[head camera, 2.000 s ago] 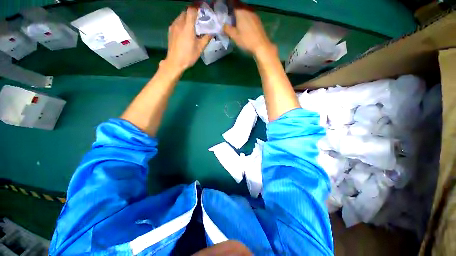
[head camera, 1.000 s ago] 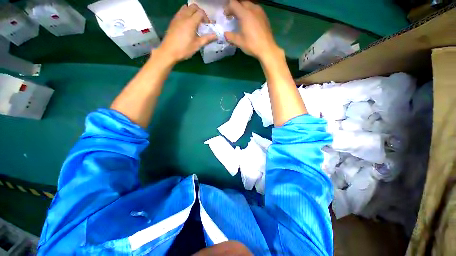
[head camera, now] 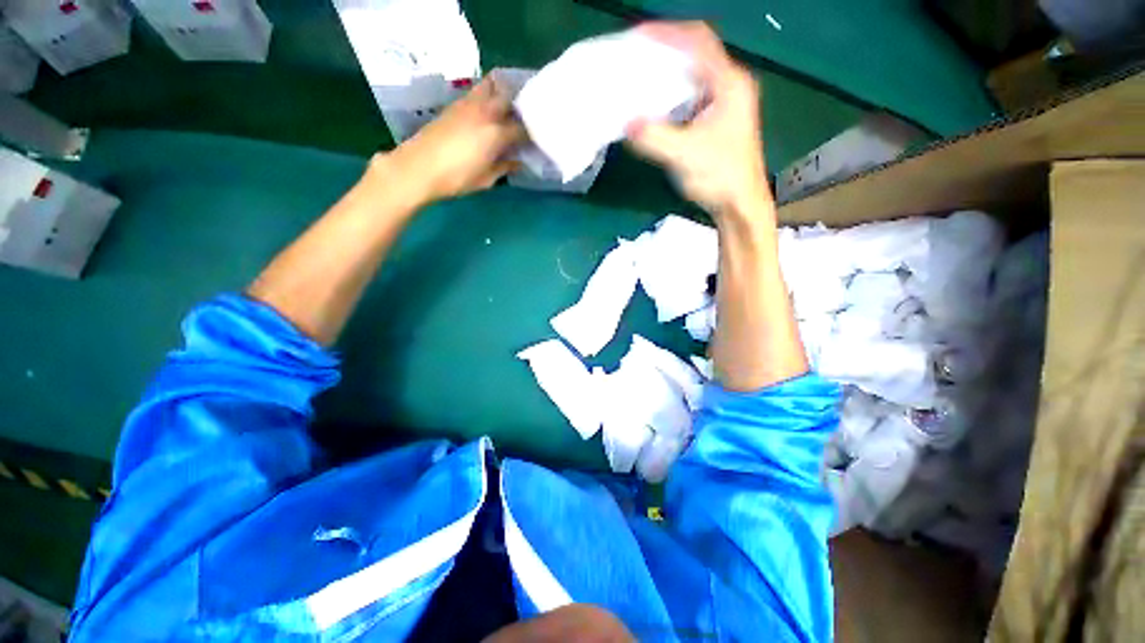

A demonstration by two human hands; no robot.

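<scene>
My right hand (head camera: 703, 119) grips a white wrapped item (head camera: 609, 94), held up over a white carton (head camera: 559, 173) on the conveyor. The item is slightly blurred and hides most of that carton. My left hand (head camera: 475, 141) is at the left side of this carton, its fingertips against it and partly hidden. I cannot tell if the item touches the carton. Several loose white pouches (head camera: 600, 302) lie on the green surface in front of me, left of my right forearm.
White cartons stand on the conveyor (head camera: 301, 107), one at upper left (head camera: 207, 28) and one at right (head camera: 835, 157). Another carton (head camera: 50, 216) is at the left. A large brown box (head camera: 1080, 251) at right borders a heap of wrapped items (head camera: 885, 327).
My right hand has moved right and now holds a white wrapped item above the carton. Both hands were together at the carton before. The cartons at upper left appear further right.
</scene>
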